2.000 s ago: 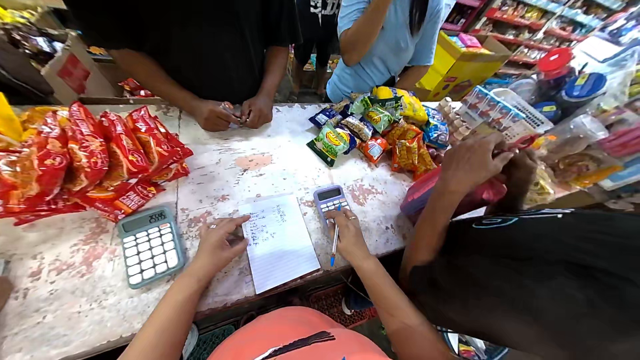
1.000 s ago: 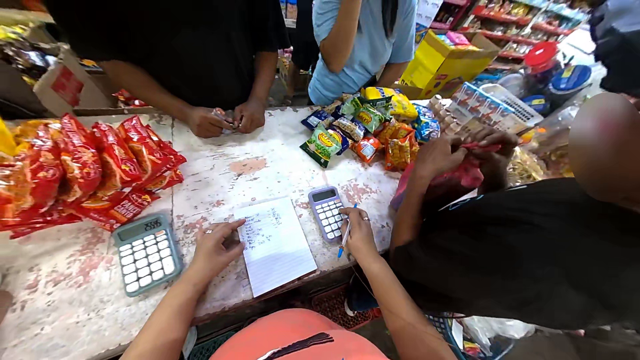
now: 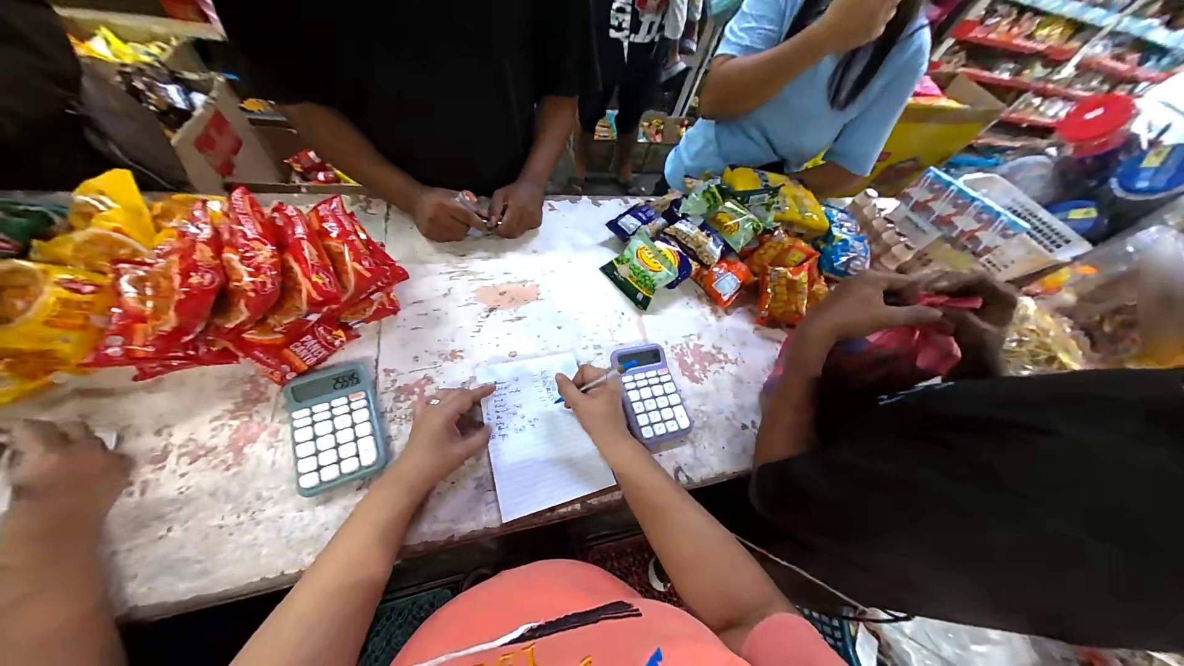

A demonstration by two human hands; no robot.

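A lined sheet of paper with handwriting lies on the worn white counter. My right hand grips a pen, its tip at the upper part of the sheet. At the sheet's left edge rests my left hand, fingers slightly curled and holding nothing. A small purple-framed calculator stands just right of my right hand. Left of my left hand lies a larger grey-green calculator.
Red snack packets cover the counter's left; mixed snack packets lie at the back right. A person across handles a small item. Another person's hands at right hold a pink plastic bag. A hand rests at far left.
My right hand has moved left with the pen, from the purple calculator onto the paper. My left hand stays by the sheet's edge. Another person's hand has come in at the far left.
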